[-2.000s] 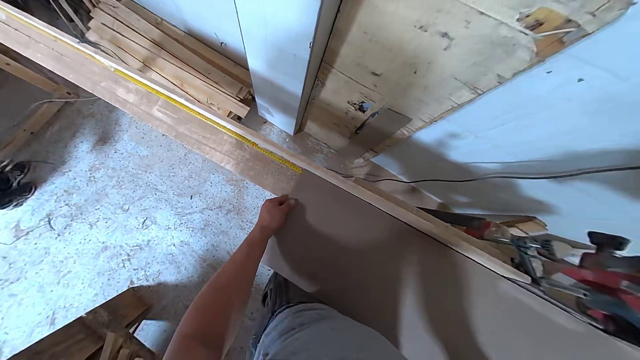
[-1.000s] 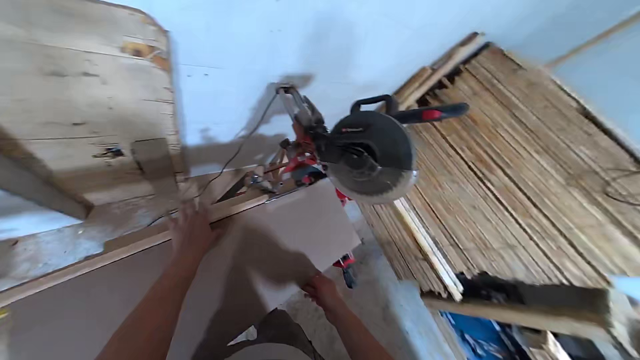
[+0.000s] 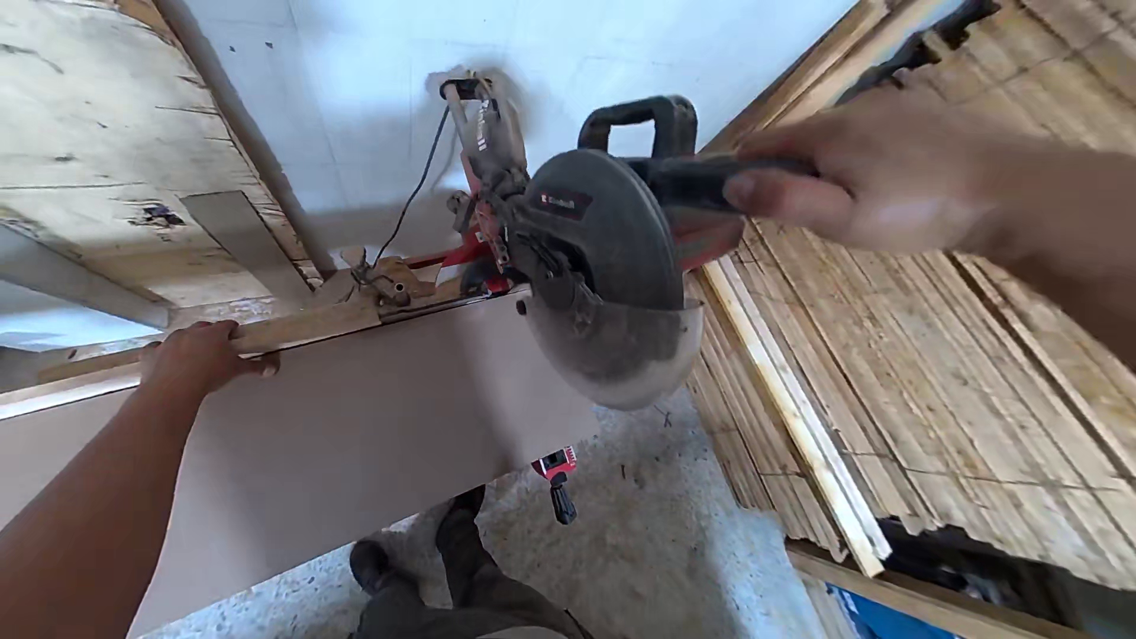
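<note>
A black and red miter saw (image 3: pixel 603 231) stands at centre, its head raised over the right end of a long grey-brown board (image 3: pixel 382 426). My right hand (image 3: pixel 852 169) is closed around the saw's black handle at upper right. At the left, my left hand (image 3: pixel 200 355) lies on the board's far edge, its fingers over a wooden strip (image 3: pixel 302 328) that runs along that edge. The clear lower guard (image 3: pixel 621 355) covers the lower part of the blade. Below the board's near edge the saw's red and black front knob (image 3: pixel 559 484) shows.
Stacked wooden slats (image 3: pixel 905 355) fill the right side, with a pale batten (image 3: pixel 790 408) lying on them. A white wall (image 3: pixel 373 115) and a wooden panel (image 3: pixel 98 160) stand behind. A cable (image 3: pixel 422 186) hangs behind the saw. Concrete floor (image 3: pixel 639 524) shows below.
My right hand has moved from the board's near edge up to the saw handle. My left hand remains at the board's far edge. The view swung to the saw after the first frame.
</note>
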